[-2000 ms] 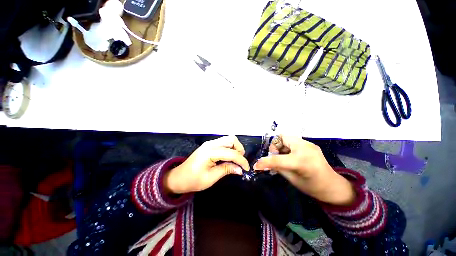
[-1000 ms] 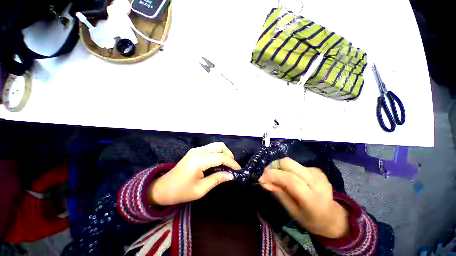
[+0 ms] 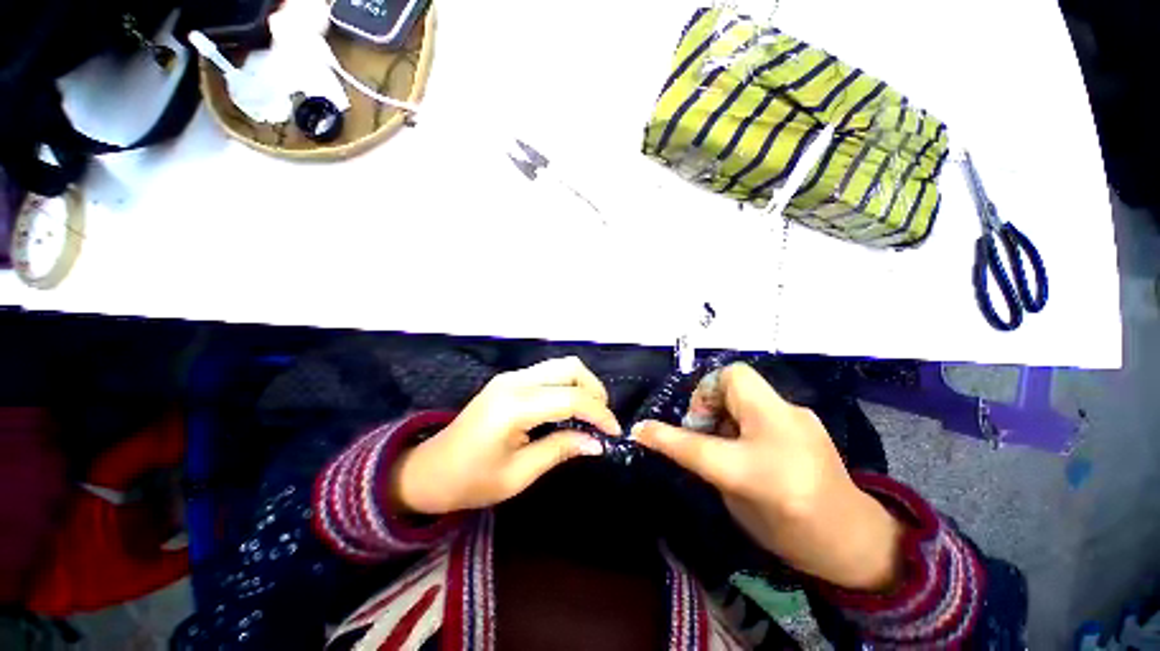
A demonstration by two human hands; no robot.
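Observation:
The black beaded trim with white glints lies between my hands, over the lap. My left hand pinches it between thumb and fingers. My right hand touches it with the thumb tip from the right, its fingers curled, with a grey-beige thimble on a finger. I cannot see a needle. The trim runs up to a small clear clip at the table edge. Black garment fabric lies below the hands, dark and hard to make out.
On the white table are silver thread snips, a yellow-green striped bundle, black-handled scissors, a round basket with a white object and dark device, and a cream tape roll. A purple frame shows beyond the right table edge.
My right hand was lower and apart from the trim one second ago. It has moved up and left to the trim beside my left thumb, covering part of it. My left hand has barely moved.

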